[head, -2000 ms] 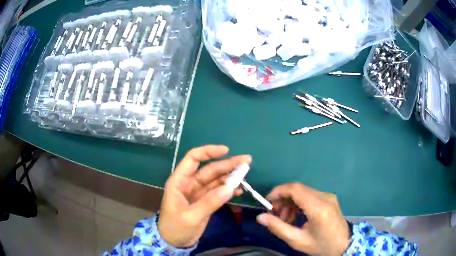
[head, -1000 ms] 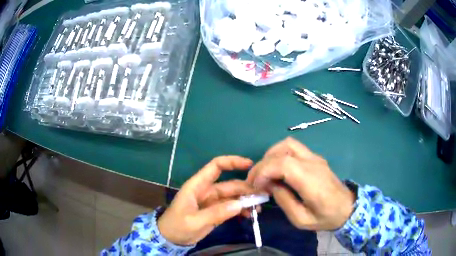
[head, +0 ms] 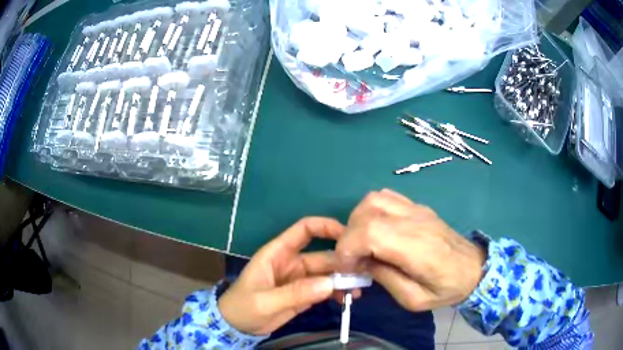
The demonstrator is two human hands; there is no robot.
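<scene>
A polishing bit (head: 346, 316) with a white head and a pale shank pointing down is in front of me at the bench's near edge. My left hand (head: 283, 280) pinches the white head (head: 354, 281) from the left. My right hand (head: 410, 253) is bare, its fingers bent together at the top of the head; what its fingertips hold is hidden. Several loose mandrels (head: 444, 138) lie in a pile on the green mat (head: 328, 160), with one apart below (head: 423, 165).
A clear blister tray (head: 236, 147) with rows of assembled bits is at the left, a blue ribbed tray (head: 17, 96) beyond it. An open bag of white heads (head: 403, 89) is at the back. A mandrel tub (head: 531, 92) and lidded clear box (head: 596, 130) stand right.
Since two seconds ago, the bit has turned from slanting right to shank down. My right hand has moved from the shank end to the head. Over the last second both hands barely moved.
</scene>
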